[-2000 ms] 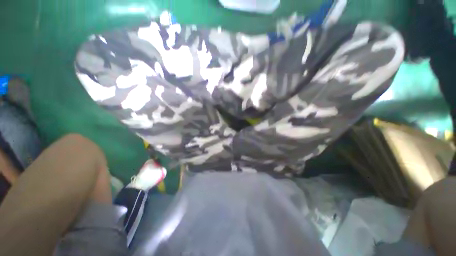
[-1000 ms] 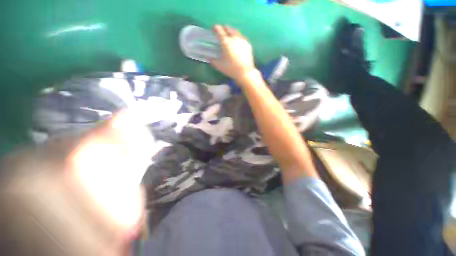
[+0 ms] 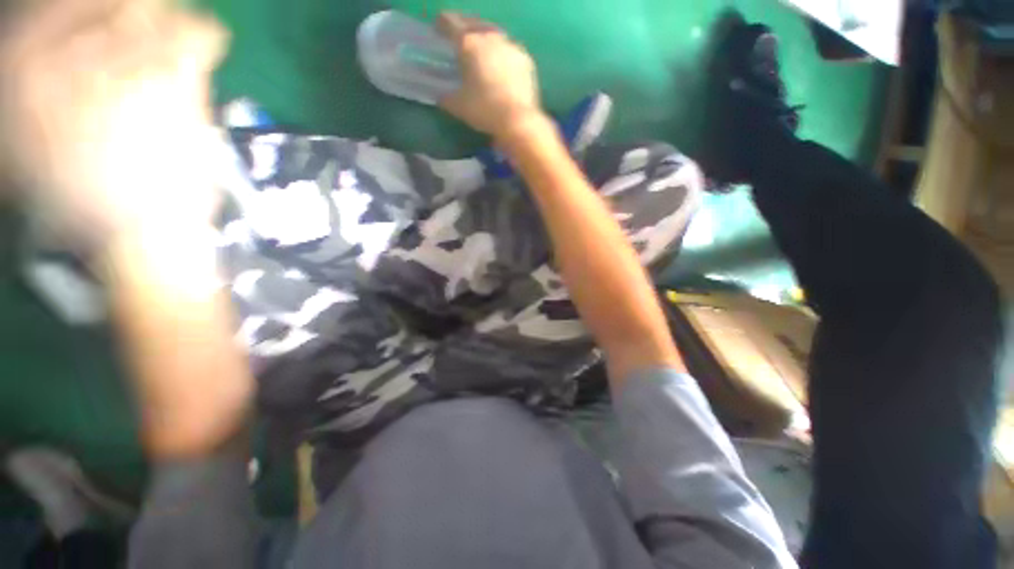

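A translucent whitish oval plastic tray or cover point(image 3: 409, 56) is above the green floor at the top centre. My right hand point(image 3: 489, 78) grips its right end, fingers over the rim. My left hand point(image 3: 122, 122) is raised at the upper left, close to the camera, overexposed and blurred. Its fingers and anything in them cannot be made out.
Another person's dark trouser leg and shoe point(image 3: 890, 300) stand at the right. Brown flattened cartons point(image 3: 751, 356) lie beside my right knee. A white board edge point(image 3: 862, 22) shows at the top right, with brown wood below it. Another person's hand or foot shows at the lower left.
Both hands have come into view since the first frame. Since the second, my left hand has risen to the upper left, and my right hand with the oval piece appears slightly higher and further left.
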